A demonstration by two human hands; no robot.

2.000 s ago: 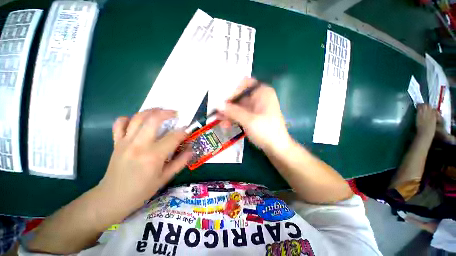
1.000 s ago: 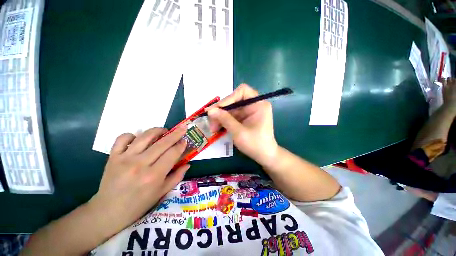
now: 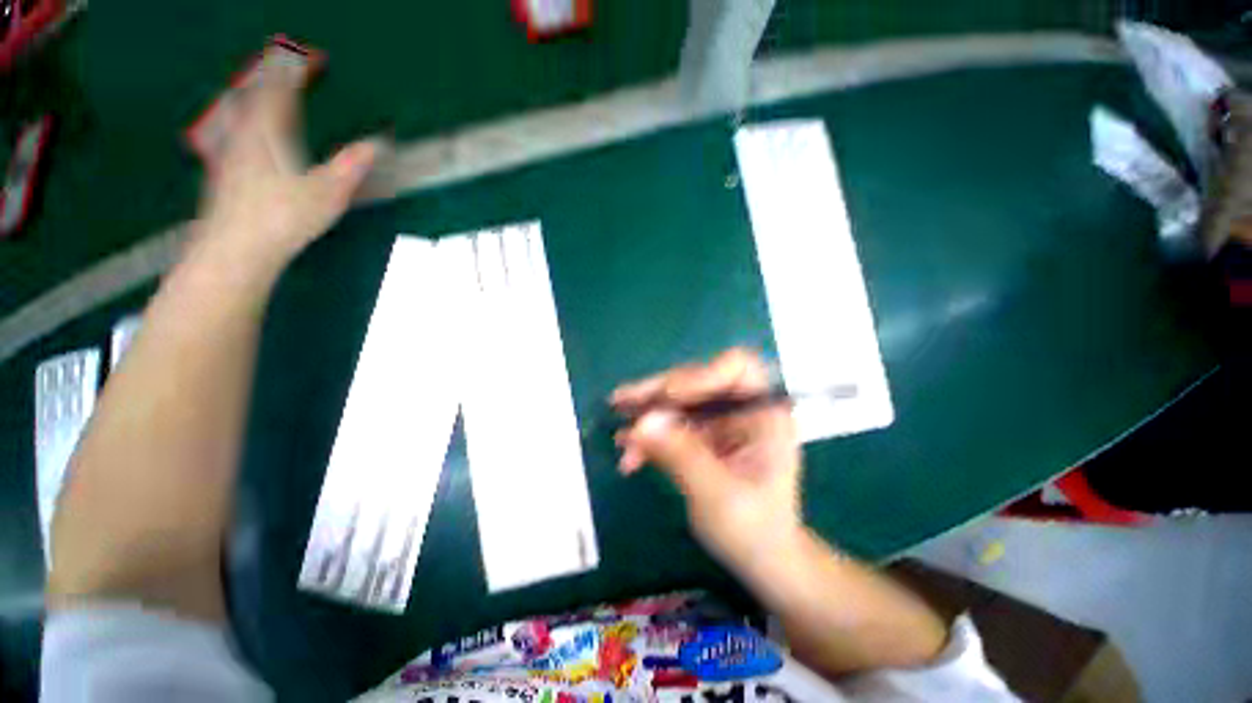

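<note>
My left hand (image 3: 261,179) reaches far to the upper left, past the pale rail. Its fingers lie over a red-framed unit (image 3: 206,133) on the green belt, the thumb spread away from it; blur hides whether the fingers grip it. My right hand (image 3: 728,446) is above the worktop, shut on dark, blurred tweezers (image 3: 735,405) lying nearly level. Two white adhesive sheets lie before me, touching at the top and spread below: the left one (image 3: 378,426) and the right one (image 3: 519,412). Another white sheet (image 3: 810,261) lies to the right, beyond my right hand.
The pale rail (image 3: 549,128) curves between worktop and belt. More red-framed units lie on the belt, at the far left (image 3: 24,172) and top (image 3: 553,14). Sheets (image 3: 62,412) lie partly behind my left forearm. Another person's papers (image 3: 1146,172) show at the right edge.
The red unit is gone from between my hands. My left hand has moved from it to the belt at upper left. My right hand has moved right with the tweezers. The view has shifted.
</note>
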